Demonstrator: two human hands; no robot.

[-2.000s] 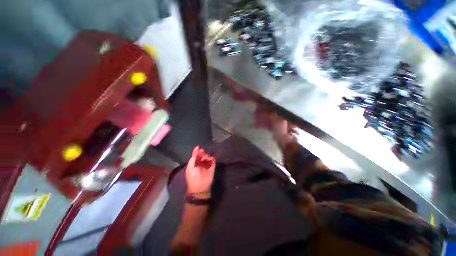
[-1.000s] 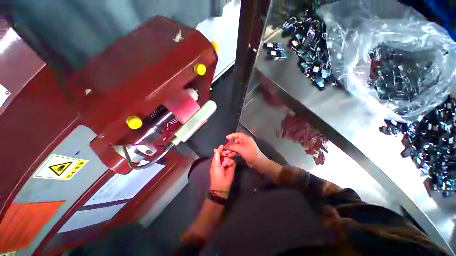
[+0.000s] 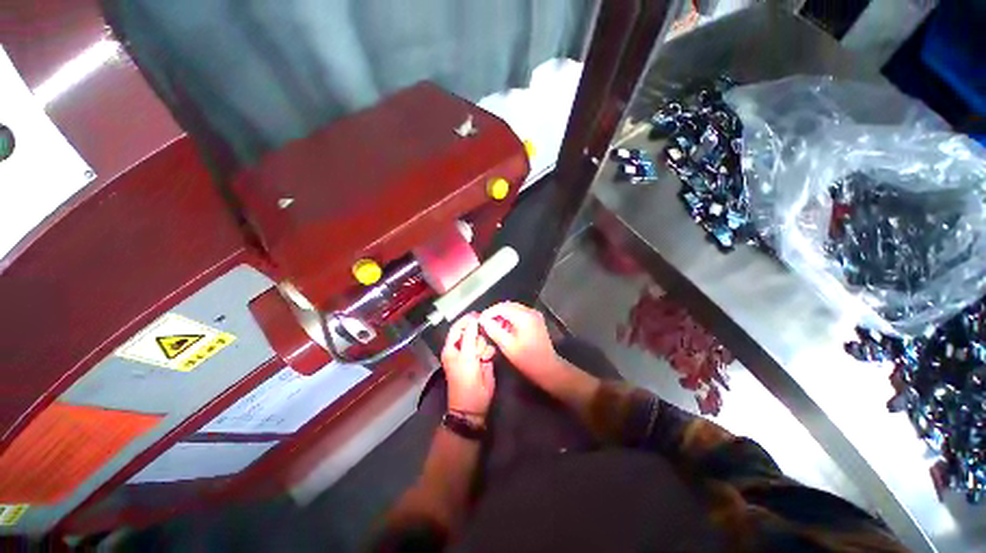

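Note:
My left hand and my right hand are together just below the pale bar, fingertips meeting. A small dark red piece shows at the right fingertips; most of it is hidden by the fingers. I cannot tell whether the left fingers grip it too. The pink wheel sits beside the bar on the red machine. A heap of dark red pieces lies on the lower metal surface, right of my hands.
A steel table with a raised edge is at the right, bearing piles of shiny metal parts and a part-filled clear plastic bag. A curved cable loops below the arm. Grey-blue curtains hang behind the machine.
My right hand has come from the dark red heap to meet my left hand. Both hands are now closer to the pale bar. The view has shifted, showing more of the machine and curtains.

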